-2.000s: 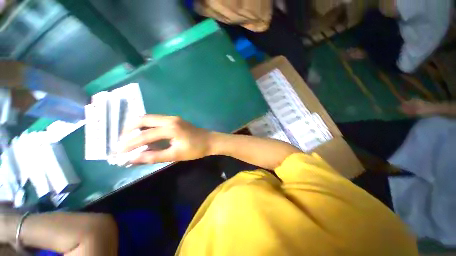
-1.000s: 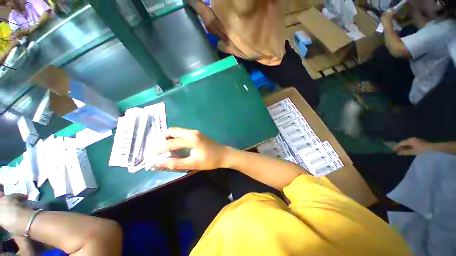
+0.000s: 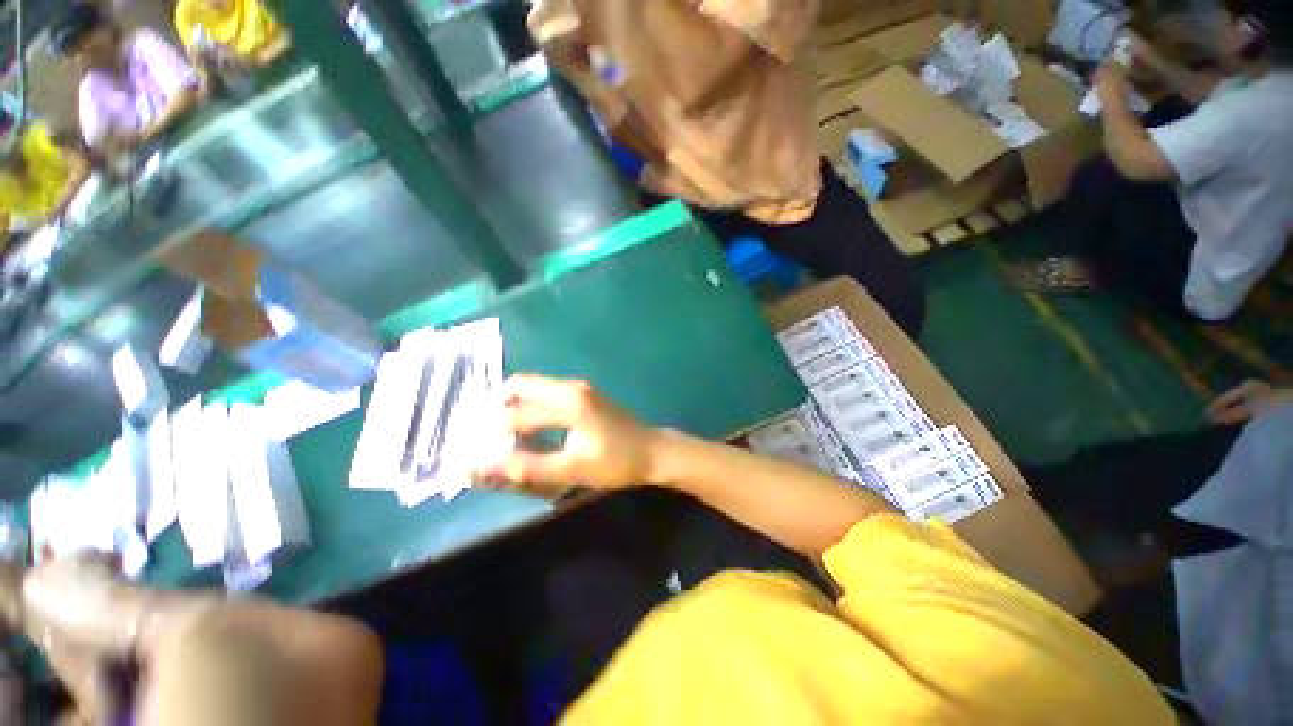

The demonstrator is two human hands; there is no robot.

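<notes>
Several white cartons (image 3: 426,409) lie side by side as a group over the green bench, with dark gaps between some. My right hand (image 3: 560,436), bare, has bent fingers and thumb at the right end of this group and grips it; the fingertips merge with the white. My left hand (image 3: 64,603) is at the far left edge, blurred and partly cut off, beside a pile of white cartons (image 3: 206,482); what it touches is hidden. The left forearm fills the lower left.
A blue-and-white box (image 3: 315,333) with brown flaps stands behind the cartons. A brown case (image 3: 1042,546) with rows of white cartons is at the bench's right end. Green posts and a conveyor lie behind the green bench (image 3: 624,319). Other people and open cases are beyond.
The view has swung, so the bench and case sit lower and further right. My right hand stays at the end of the carton group. My left hand has become more blurred.
</notes>
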